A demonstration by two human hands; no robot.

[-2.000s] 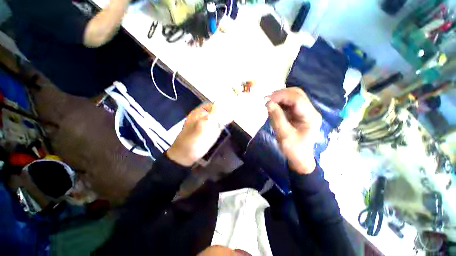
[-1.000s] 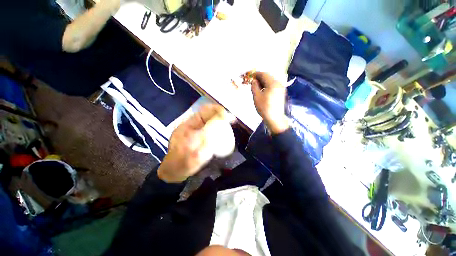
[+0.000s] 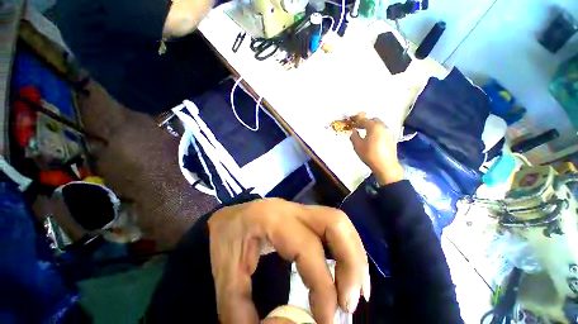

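A small heap of reddish-brown bits, likely eggshell (image 3: pixel 341 126), lies on the white table (image 3: pixel 310 123). My right hand (image 3: pixel 377 149) is at the heap, fingertips at its right side; whether they pinch a bit is unclear. My left hand (image 3: pixel 288 247) is large and close to the camera at the bottom, fingers curled down and cut off by the lower edge. A pale rounded thing (image 3: pixel 288 314) shows between its thumb and fingers at that edge; I cannot tell if it is the egg. A shiny navy padded jacket (image 3: pixel 431 174) lies right of my right hand.
Black-handled shears (image 3: pixel 265 48), a dark flat case (image 3: pixel 392 52) and a white cord (image 3: pixel 244 112) are at the table. Navy pieces with white bands (image 3: pixel 212 149) hang below its edge. A cream sewing machine (image 3: pixel 529 196) stands right. Another person's hand (image 3: pixel 186 16) is at top left.
My left hand, which held a white rounded thing, has come down and much closer to the camera. My right hand went from above the lap to the brown bits and remains there. The view has shifted.
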